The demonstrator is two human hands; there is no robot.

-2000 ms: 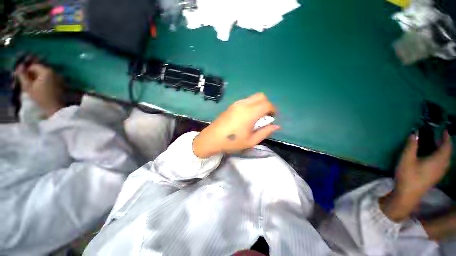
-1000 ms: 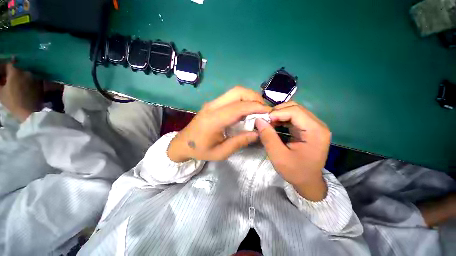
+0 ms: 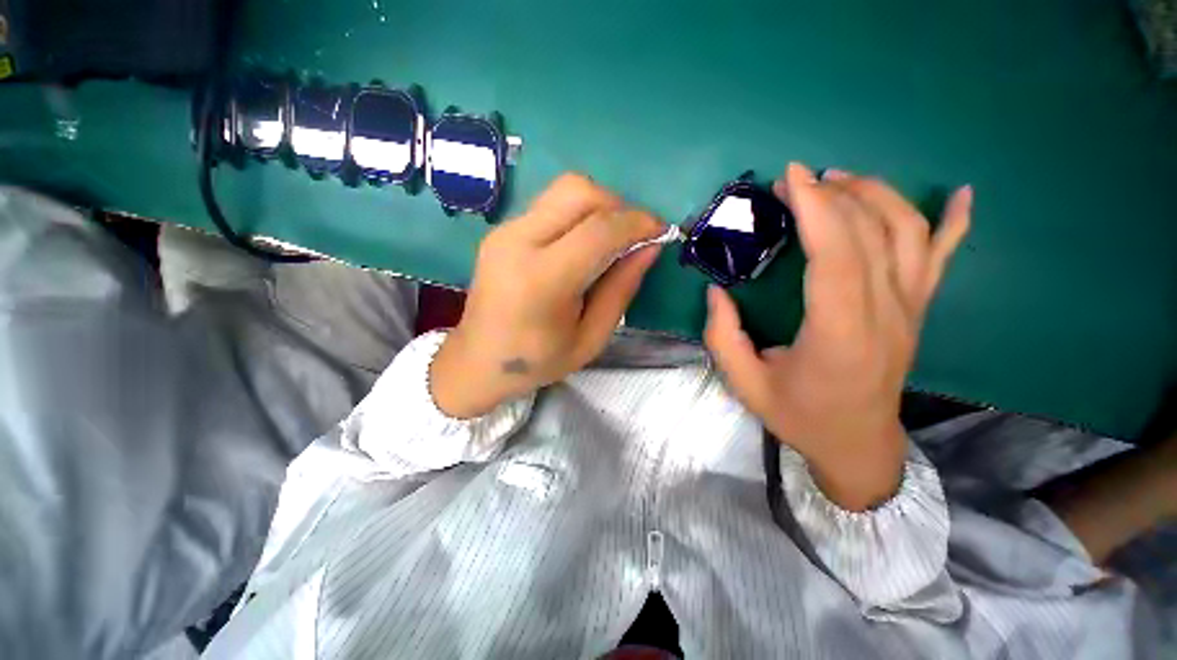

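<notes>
One black watch head lies tilted on the green mat in front of me, its glossy glass reflecting a white patch. My left hand pinches a small white wipe in its fingertips, at the left corner of that watch head. My right hand is spread around its right side, with the thumb below and the index finger near the upper right corner. The fingers are apart, and I cannot tell if they touch it.
Several watch heads stand in a row on the mat at the upper left; a white tab projects from the right-hand one. A black cable crosses the row's left end. A dark box is at the upper left. Neighbours' sleeves flank me.
My right hand, at first at the far right, came to the wipe beside my left and has now moved off it to the watch head. My left hand has kept the wipe.
</notes>
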